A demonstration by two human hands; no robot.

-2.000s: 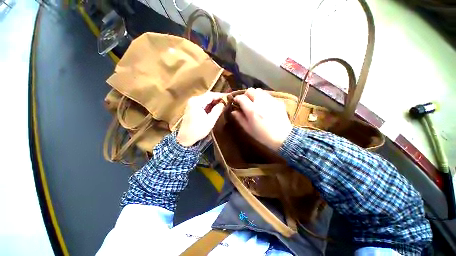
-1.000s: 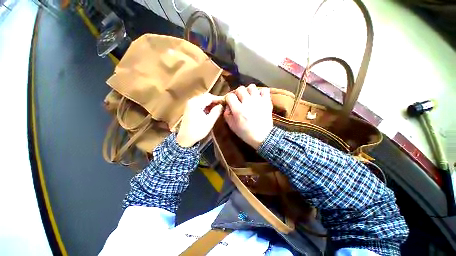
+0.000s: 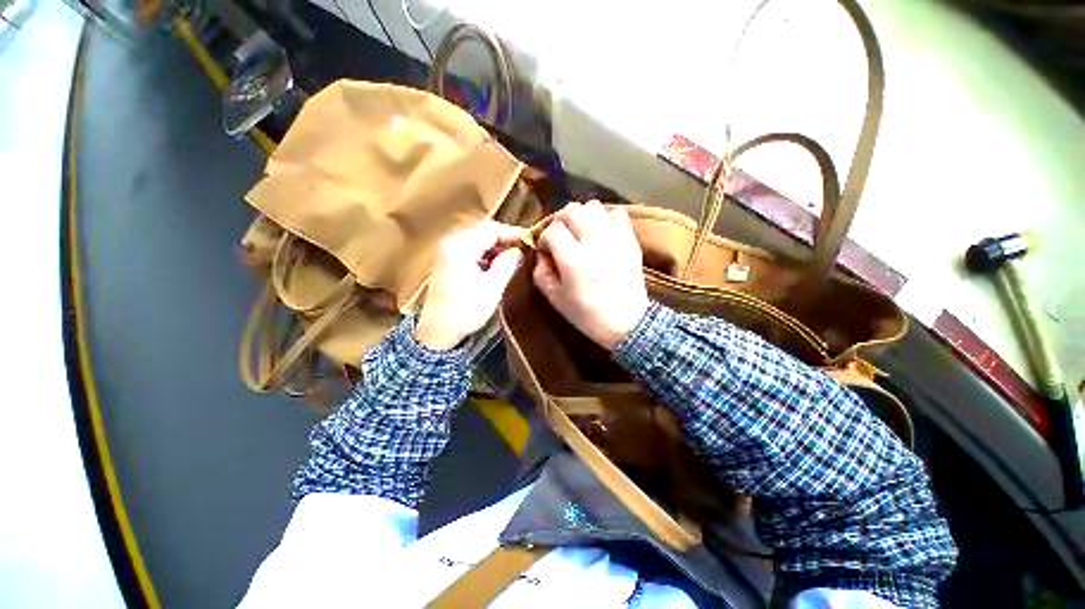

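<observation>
The tan-brown tote bag (image 3: pixel 702 256) lies open on my lap, its inside dark brown. Its long handles (image 3: pixel 872 131) stand up at the right. My left hand (image 3: pixel 462 276) and my right hand (image 3: pixel 591 268) meet at the bag's top edge, at its far left corner. My left hand pinches the rim from outside. My right hand holds it with the fingertips over the edge, the palm above the opening. The exact spot between the fingertips is partly hidden by the fingers.
Waiting tan bags (image 3: pixel 387 179) are heaped left of my hands. A pale bench (image 3: pixel 631 83) runs along the far side, with dark-red strips (image 3: pixel 773 202) on its edge and a hammer (image 3: pixel 1023 309) at the right. The grey floor (image 3: pixel 190 321) has yellow lines.
My right hand has drawn back from deeper in the bag to the rim and its forearm has come down and left. The inner zip edge shows more. My left hand has barely moved.
</observation>
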